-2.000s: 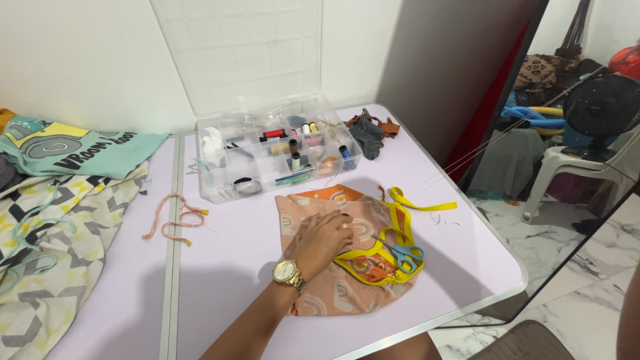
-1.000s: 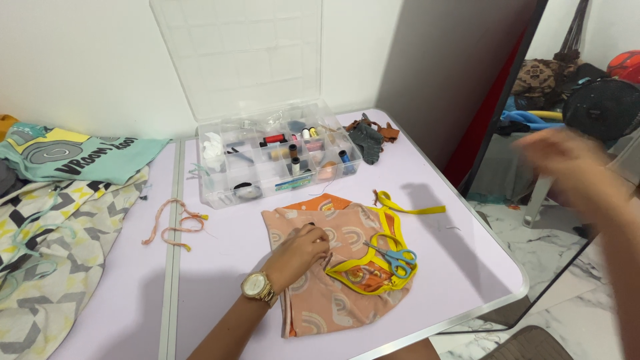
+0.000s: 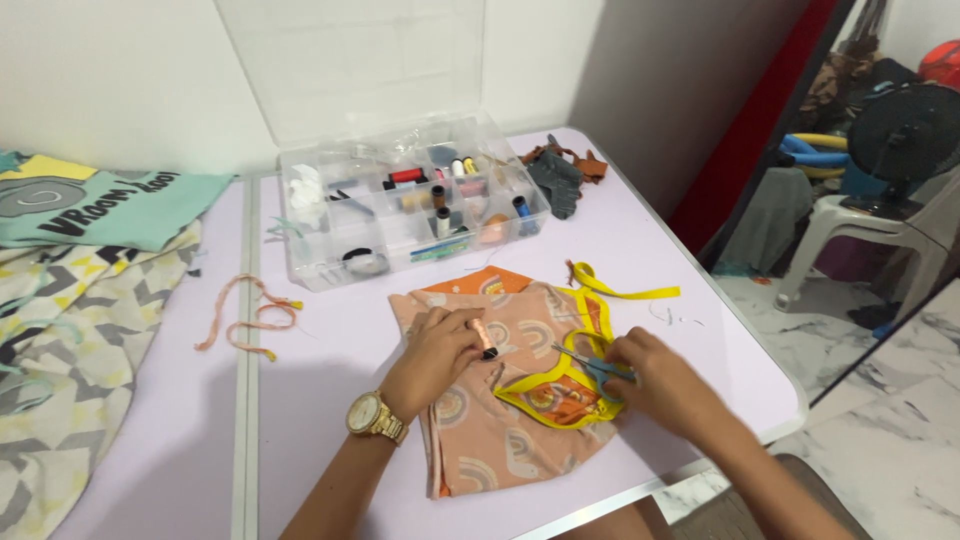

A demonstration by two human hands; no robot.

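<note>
My left hand [image 3: 442, 352], with a gold wristwatch, holds a small spool of peach thread [image 3: 483, 339] over a peach fabric piece with rainbow prints [image 3: 480, 435]. Yellow binding [image 3: 536, 379] edges an orange printed part of the cloth. On the cloth's right side my right hand [image 3: 645, 371] has its fingers at the handles of light-blue scissors [image 3: 601, 369]; blur hides whether they are gripped. The scissors' blades point up and left. A loose end of yellow binding [image 3: 637, 292] runs off the fabric onto the table.
Behind the cloth stands an open clear plastic organizer [image 3: 330, 277] with thread spools. Grey and brown scraps [image 3: 559, 180] lie beside it. Peach cords [image 3: 247, 326] rest near the table seam. Printed fabrics [image 3: 97, 300] cover the left side. A fan [image 3: 900, 142] sits on a white chair at right.
My right hand, raised at the far right one second ago, has come down to the scissors. The peach spool now shows in my left hand, which lay on the fabric before.
</note>
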